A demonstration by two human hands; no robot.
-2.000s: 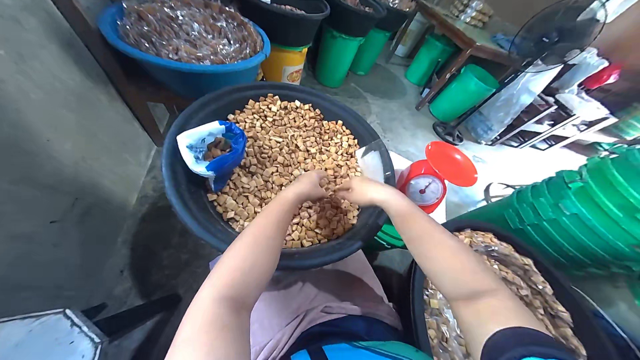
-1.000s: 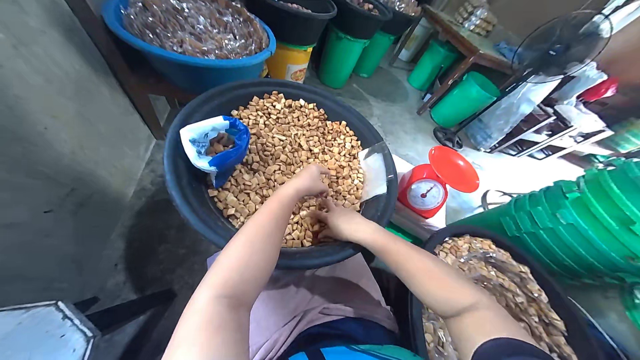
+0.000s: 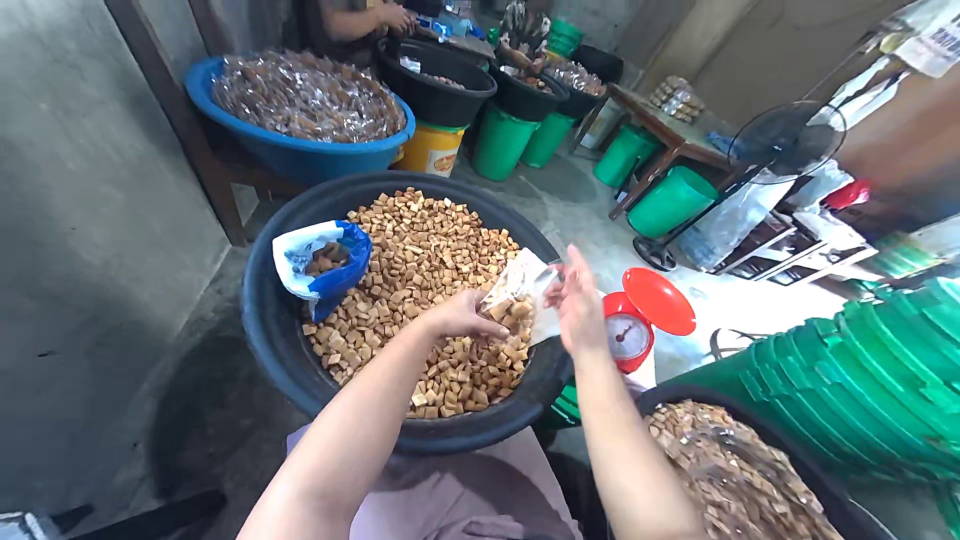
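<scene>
A black plastic tub (image 3: pixel 277 360) holds many small square brown snack pieces (image 3: pixel 420 262). Over its right part, my left hand (image 3: pixel 469 315) grips the lower left side of a clear plastic bag (image 3: pixel 517 289) with snack pieces inside. My right hand (image 3: pixel 576 304) is raised at the bag's right side, fingers apart and slightly blurred; whether it grips the plastic I cannot tell. A blue and white bag (image 3: pixel 337 274), open at the top with brown contents, rests at the tub's left side. Just right of my right hand is a red dial scale (image 3: pixel 628 334).
A second black tub (image 3: pixel 652 397) at lower right holds filled clear bags. Stacked green buckets (image 3: pixel 840 367) stand beyond it. A blue basin (image 3: pixel 300 157) of packed bags sits at upper left. Two people work behind at black tubs (image 3: pixel 442 82). A standing fan (image 3: pixel 787 142) is at upper right.
Both hands were low over the snack pieces; now my left hand holds a clear bag with pieces in it. My right hand has moved up and right beside the bag. The view has tilted up.
</scene>
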